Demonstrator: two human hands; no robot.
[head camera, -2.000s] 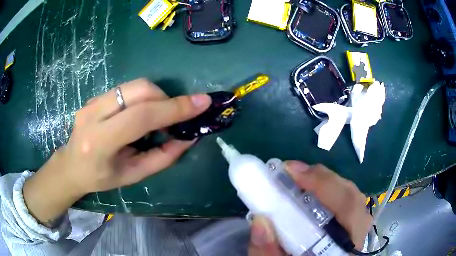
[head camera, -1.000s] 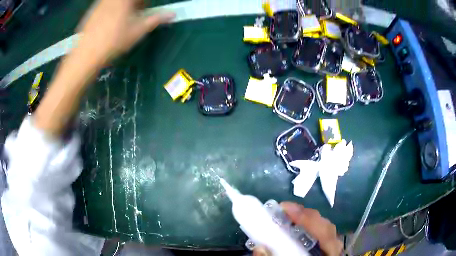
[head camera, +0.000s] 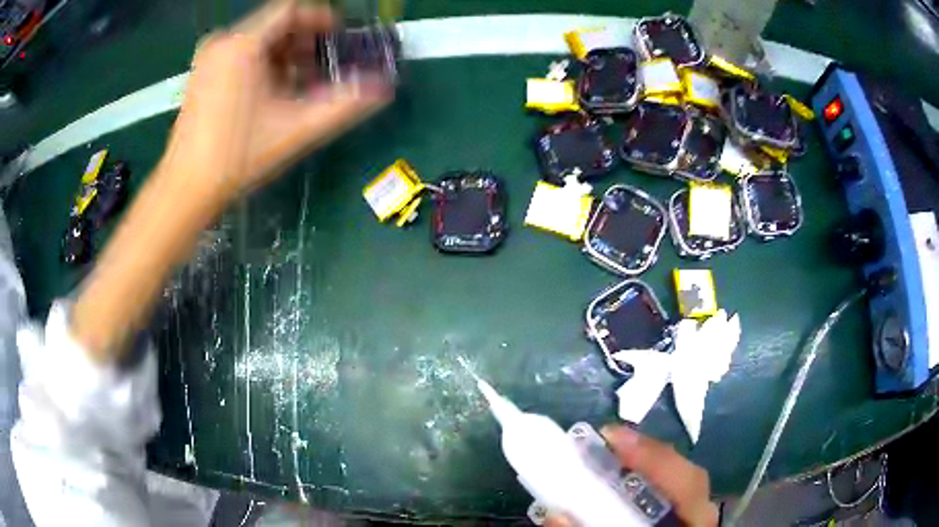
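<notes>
My left hand (head camera: 242, 108), bare and blurred, is at the top left over the pale strip. It holds a dark watch housing (head camera: 360, 57) between thumb and fingers, with a blurred yellowish part at its top. My right hand (head camera: 664, 473), cut off by the bottom edge, grips the white glue dispenser (head camera: 561, 463). Its thin tip points up and left over the mat and touches no unit. A dark watch housing (head camera: 467, 212) with a yellow-edged battery (head camera: 393, 192) wired at its left lies mid-mat.
Several watch housings (head camera: 625, 230) with batteries are piled at upper right. A white tissue (head camera: 674, 373) overlaps a silver-rimmed housing (head camera: 629, 325). A blue controller (head camera: 875, 237) with a clear hose (head camera: 793, 396) stands at right. A dark unit (head camera: 98, 211) lies far left.
The unit held low near the tip two seconds ago is gone from there. My left hand, far up at left a second ago, now holds a housing. The dispenser stays in my right hand.
</notes>
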